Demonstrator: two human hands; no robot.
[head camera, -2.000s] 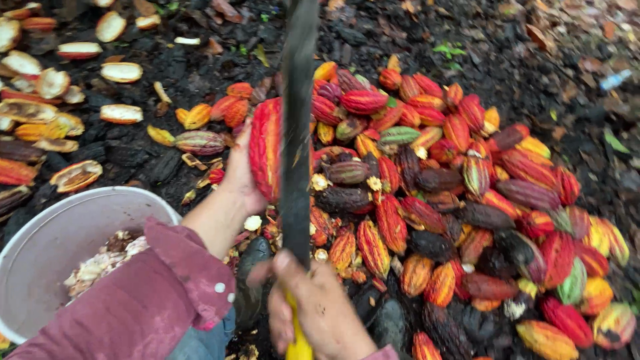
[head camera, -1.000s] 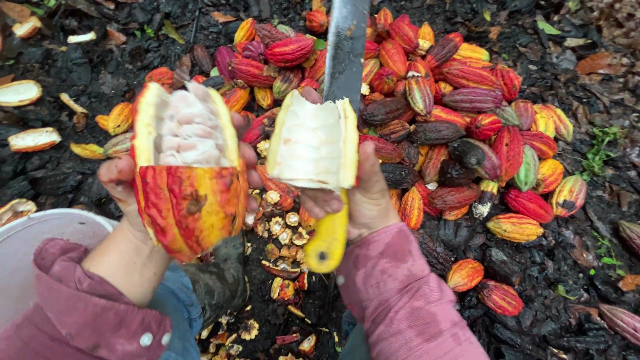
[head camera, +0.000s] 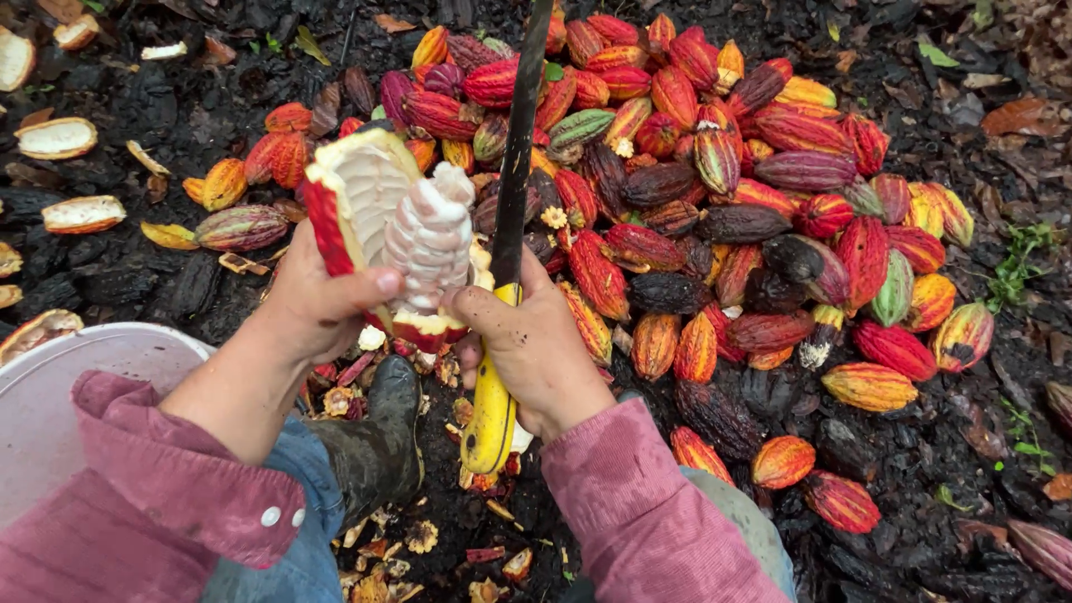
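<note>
My left hand (head camera: 322, 293) grips an opened cacao pod (head camera: 322, 205), red outside with a pale, ridged hollow inside. A whole mass of white, pulp-covered cacao beans (head camera: 431, 234) stands out of the pod, between my two hands. My right hand (head camera: 523, 339) is closed around the yellow handle (head camera: 488, 410) of a machete, its dark blade (head camera: 519, 134) pointing up and away from me. The thumb of that hand rests at the base of the bean mass, by a lower piece of husk. Some right fingers are hidden behind the handle and husk.
A large heap of whole cacao pods (head camera: 670, 193) lies on dark leaf litter ahead and to the right. Empty husk halves (head camera: 57, 138) are scattered at the left. A pale plastic bucket (head camera: 100, 343) stands at the lower left. Between my rubber boots (head camera: 394, 427) lie husk scraps (head camera: 421, 536).
The pod was whole in my left hand two seconds ago. One second ago it was cut open, with a husk piece in my right hand. Now the bean mass stands clear of the shell's wall.
</note>
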